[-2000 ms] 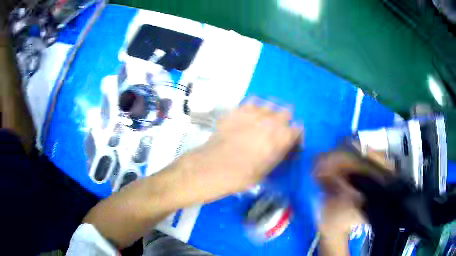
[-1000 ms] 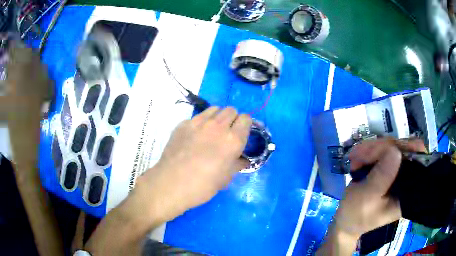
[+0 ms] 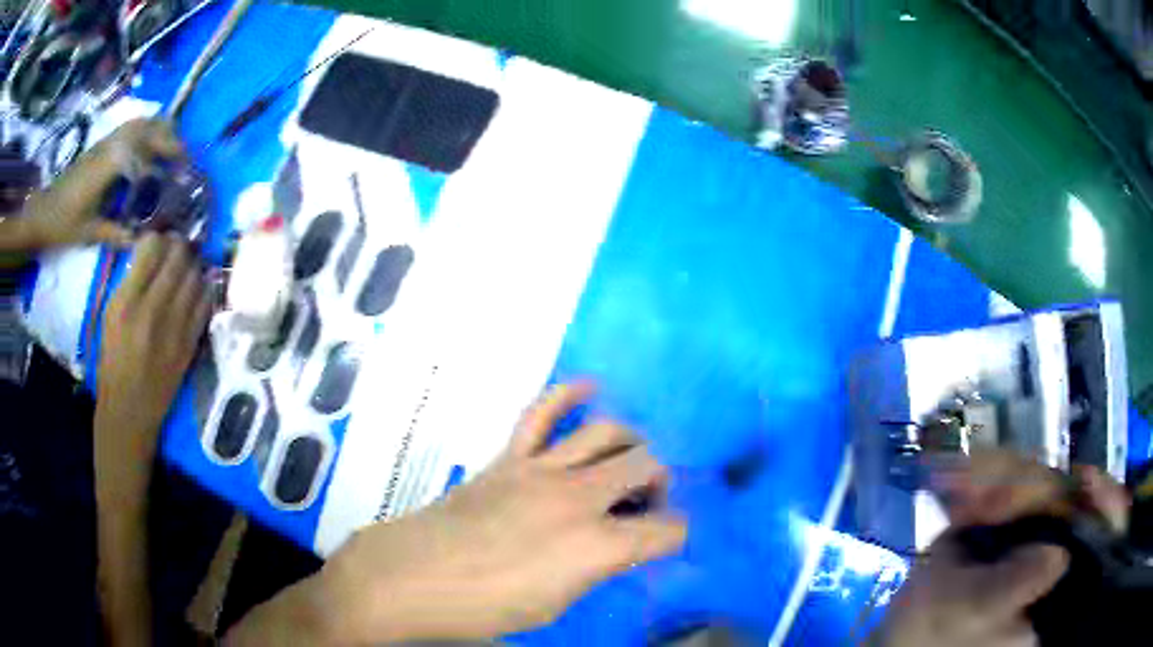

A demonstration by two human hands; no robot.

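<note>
My left hand (image 3: 556, 525) is over the blue-and-white printed sheet (image 3: 708, 253), palm down with fingers bent. A small dark patch shows between its fingers; whether it holds anything is unclear. My right hand (image 3: 980, 588), blurred at the lower right, is closed around the black electric screwdriver (image 3: 1087, 556), in front of the screw feeder (image 3: 1075, 379). The screwdriver's tip cannot be made out. A ring assembly (image 3: 805, 104) and a banded round part (image 3: 938, 177), joined by a thin wire, lie on the green surface at the upper right.
At the left, another person's two hands (image 3: 146, 291) work on a dark round part (image 3: 158, 200). A white drum-like part (image 3: 259, 272) with a red mark lies beside them. Tangled units (image 3: 57, 63) lie at the far upper left. A dark object is cut off at the bottom edge.
The view has shifted. The drum and ring that lay near my left hand no longer show there. The pair on the green surface has moved right. The other person's hands are now on a part.
</note>
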